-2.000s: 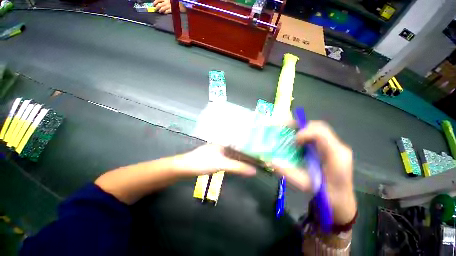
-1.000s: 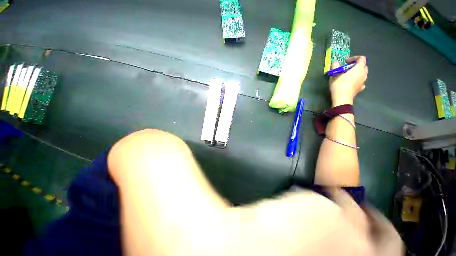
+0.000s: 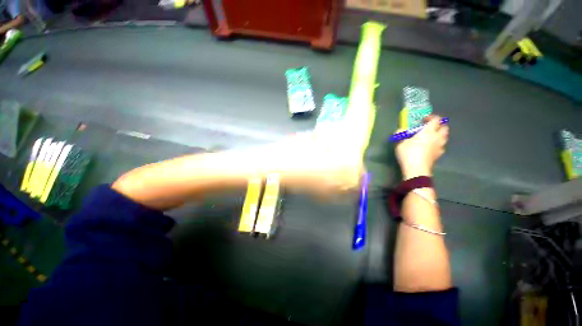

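My right hand point(image 3: 421, 145) holds the purple marker pen point(image 3: 408, 132) crosswise and reaches to a green circuit board point(image 3: 417, 105) with a yellow edge on the belt. Its fingertips are at the board's near end; whether they grip it I cannot tell. My left hand point(image 3: 328, 169) is overexposed and blurred, beside the lower part of the yellow-green bar point(image 3: 365, 76); its fingers do not show clearly. A board point(image 3: 332, 109) lies just beyond it, partly hidden. Two boards on edge point(image 3: 259, 207) stand side by side below my left forearm.
Another board point(image 3: 299, 91) lies left of the bar. A blue pen point(image 3: 361, 216) lies below my left hand. A row of boards point(image 3: 46, 169) stands at left. A red-brown rack point(image 3: 274, 22) is opposite. A board point(image 3: 570, 153) and a grey metal arm point(image 3: 549, 198) are at right.
The board and marker held in front of me two seconds ago are gone from there; my right hand has gone right with the marker. My left arm, lately low and close, now reaches across to the bar.
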